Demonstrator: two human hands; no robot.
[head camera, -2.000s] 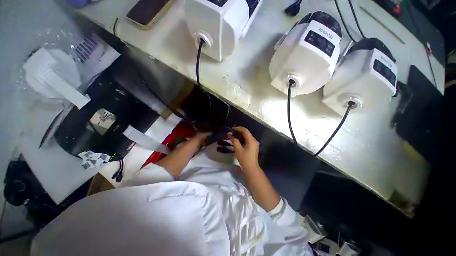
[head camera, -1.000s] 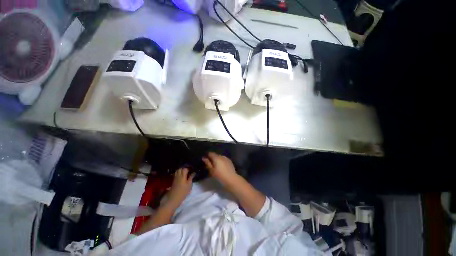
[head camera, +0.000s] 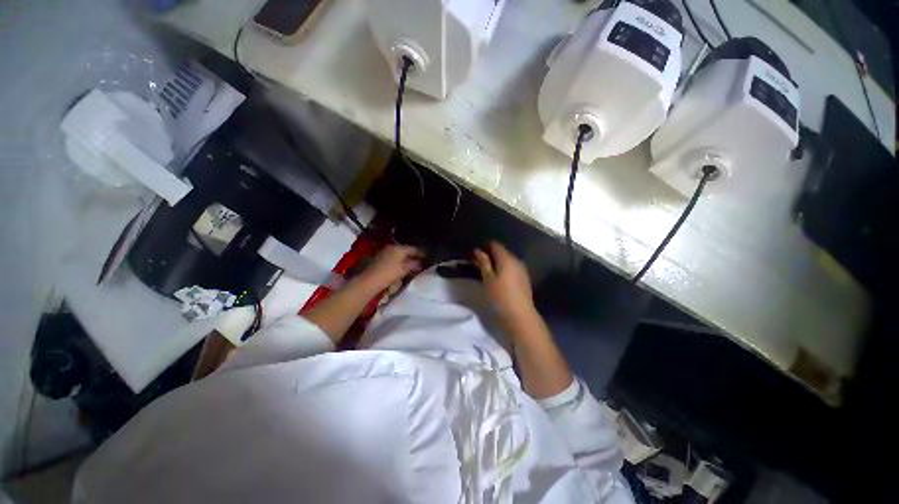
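Three white security cameras lie in a row on the bench: one at the left (head camera: pixel 419 49), one in the middle (head camera: pixel 611 84) and one at the right (head camera: pixel 729 123). A black cable (head camera: pixel 398 118) runs from each body over the bench edge. My left hand (head camera: pixel 396 264) and my right hand (head camera: pixel 505 276) are below the edge, over my lap, apart from each other. A dark piece lies between them, by the fingers of my right hand. It is too dark to tell what either hand grips.
The worn off-white bench (head camera: pixel 513 187) crosses the view above my hands. A smartphone (head camera: pixel 288 14) lies at its left. A red container or cloth (head camera: pixel 345 266) is beside my left hand. A black crate (head camera: pixel 182 231) stands at the left. A flat black sheet (head camera: pixel 846 187) is at the right.
The view tilted level and back again. My hands, close together two seconds ago, are now farther apart. The cameras keep their places on the bench.
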